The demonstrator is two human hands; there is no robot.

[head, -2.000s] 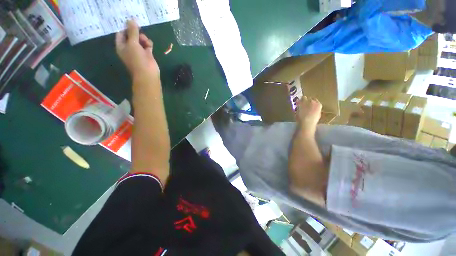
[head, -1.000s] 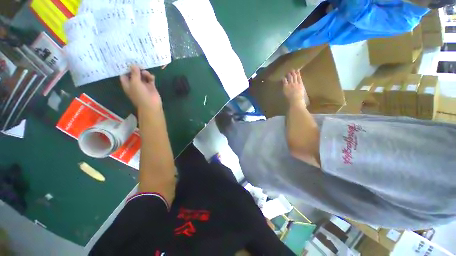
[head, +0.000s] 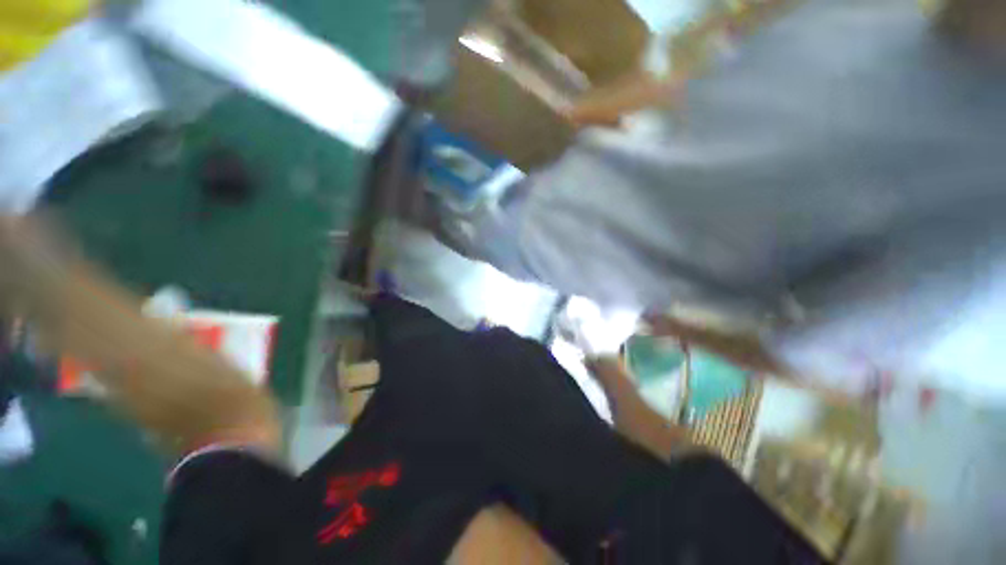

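The whole view is blurred. My left forearm reaches to the left edge, where my left hand [head: 20,245] is smeared and partly cut off, just below a white printed sheet [head: 72,116]. Whether it touches the sheet cannot be told. My right arm comes from the black sleeve at lower centre. My right hand [head: 605,373] is a blur against a bright white crumpled thing [head: 596,327], and its grip is unclear. A red-orange card [head: 237,340] lies partly behind my left forearm. A long white paper strip [head: 270,66] crosses the green bench [head: 298,210].
Another person in a grey top [head: 706,210] is close on the right, an arm over an open brown carton [head: 502,105]. A blue object [head: 455,160] is beside the bench edge. A dark item [head: 228,177] lies on the bench. Cartons [head: 822,464] are at lower right.
The view has swung, shifting the bench and sheet left. My left hand has moved from the sheet's lower edge to the picture's edge. My right arm has come into view at lower centre.
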